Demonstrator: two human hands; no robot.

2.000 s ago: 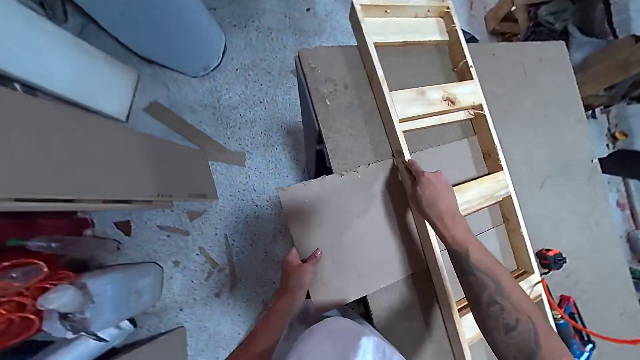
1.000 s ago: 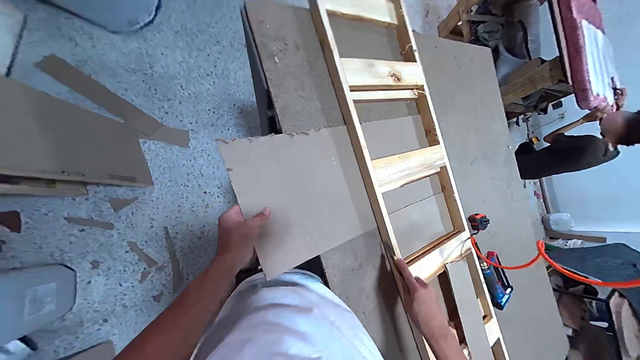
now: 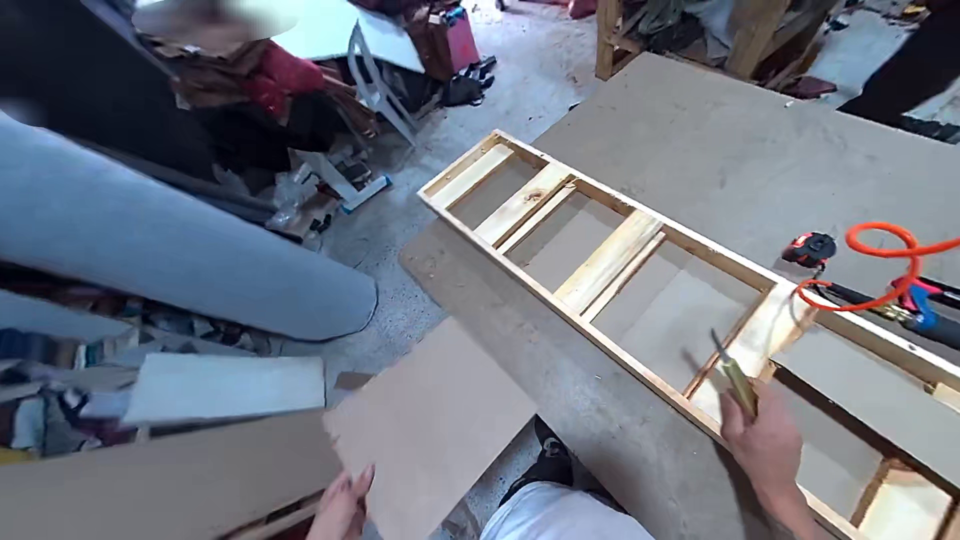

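Observation:
My left hand [image 3: 345, 502] grips the lower left edge of a flat brown board [image 3: 435, 427] with a ragged edge, held beside the worktable [image 3: 517, 330]. In my right hand [image 3: 765, 442] is a knife with a yellowish handle [image 3: 739, 386], its blade pointing up and away from me. That hand is over the near rail of a long wooden frame [image 3: 607, 262] with several crosspieces, which lies on the table. A red and black tape measure [image 3: 810, 249] stands beyond the frame, and a pneumatic tool [image 3: 926, 311] with an orange coiled hose [image 3: 911, 259] lies beside it.
A large grey-blue roll [image 3: 195, 240] extends from the left. Below it are a white panel [image 3: 225, 386] and a long brown board [image 3: 172, 480]. A white plastic chair [image 3: 379, 90] stands near piled material at the back. A person's dark-clad leg [image 3: 904, 67] shows at upper right.
The knife is now visible in my right hand, which was on the frame without a visible knife a second ago. The brown board has come away from under the frame. The view has swung left.

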